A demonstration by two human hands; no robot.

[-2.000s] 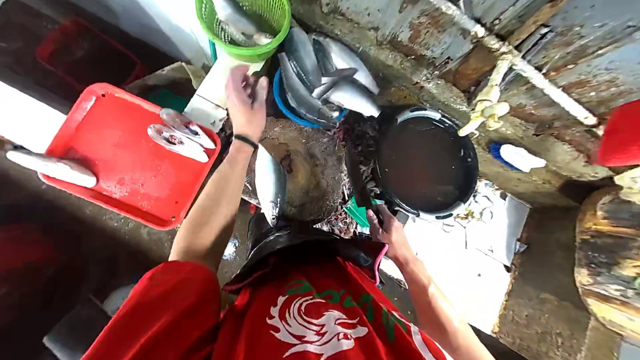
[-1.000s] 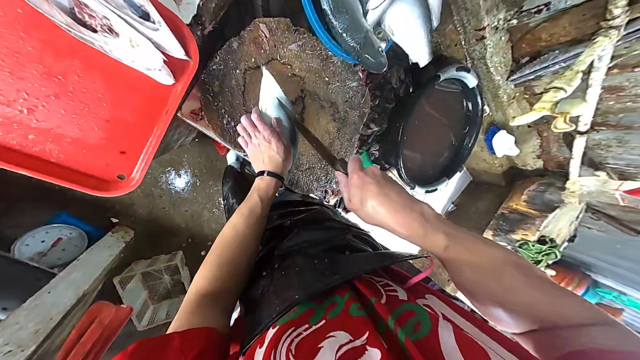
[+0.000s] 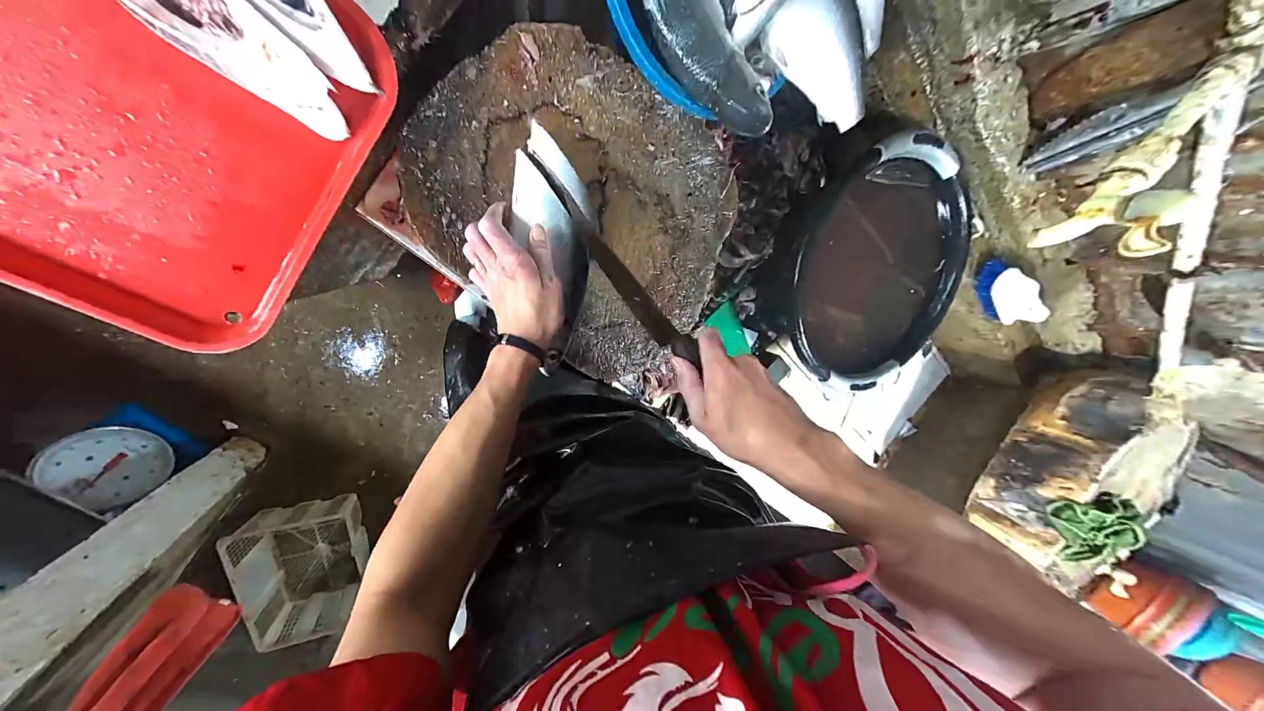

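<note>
A silvery fish [image 3: 565, 232] lies on a round wooden chopping block [image 3: 667, 188], its pointed end away from me and split into two parts by a cut. My left hand [image 3: 513, 272] presses on the fish's side, fingers spread over it. In my right hand [image 3: 736, 395] is the handle of a long-bladed knife [image 3: 632, 291]; the front of its blade sits in the cut. Beneath my left wrist, the near end of the fish is partly hidden.
Left of the block, a red plastic tray [image 3: 217, 197] holds opened fish [image 3: 267, 59]. Beyond the block, whole fish [image 3: 711, 69] fill a blue basin [image 3: 652, 59]. A black tub [image 3: 805, 286] of dark liquid stands at right. A white plastic crate [image 3: 296, 563] is lower left.
My left hand was at the white board near the green basket two seconds ago; it is now on the fish. Since one second ago the blade has entered the fish's pointed end. The view has shifted closer.
</note>
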